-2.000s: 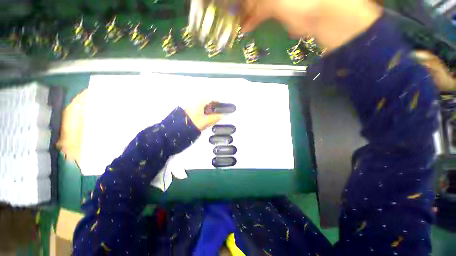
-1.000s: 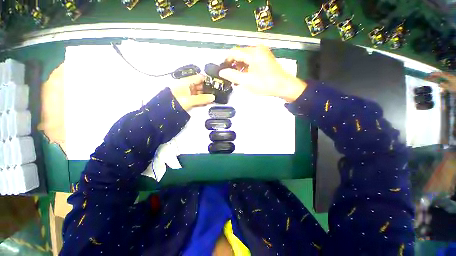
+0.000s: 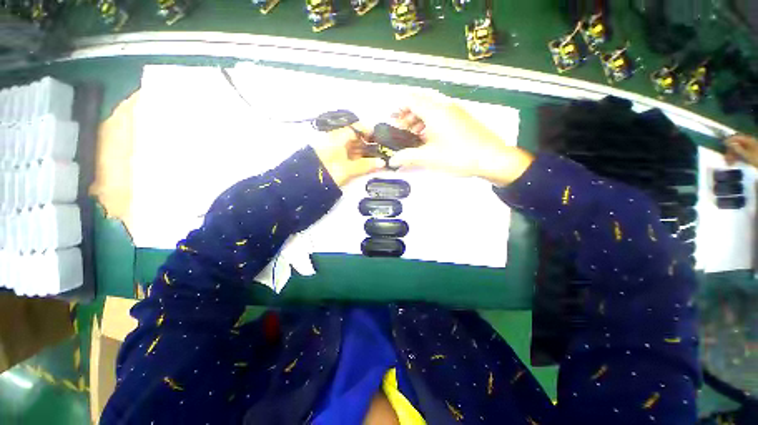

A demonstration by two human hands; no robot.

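Note:
My left hand (image 3: 345,155) and my right hand (image 3: 445,137) meet above the white sheet (image 3: 216,183). Between them they hold a black housing (image 3: 394,137), with a small dark part with a yellow spot below it, partly hidden by my fingers. A black oval piece (image 3: 336,120) lies just left of the housing, with a thin black cord trailing to the upper left. Several black oval covers (image 3: 386,207) lie in a column on the sheet below my hands.
A green conveyor (image 3: 532,29) with several yellow-topped circuit boards runs behind a pale rail (image 3: 332,50). Stacked white trays (image 3: 41,183) stand at left. Dark rows of black parts (image 3: 615,149) are at right. Another person's hand (image 3: 740,149) shows at the right edge beside black pieces (image 3: 729,189).
Two seconds ago my left hand was at an oval cover and my right arm reached over the conveyor. Now both hands are together on the housing; the yellow-and-black part has turned or gone mostly inside.

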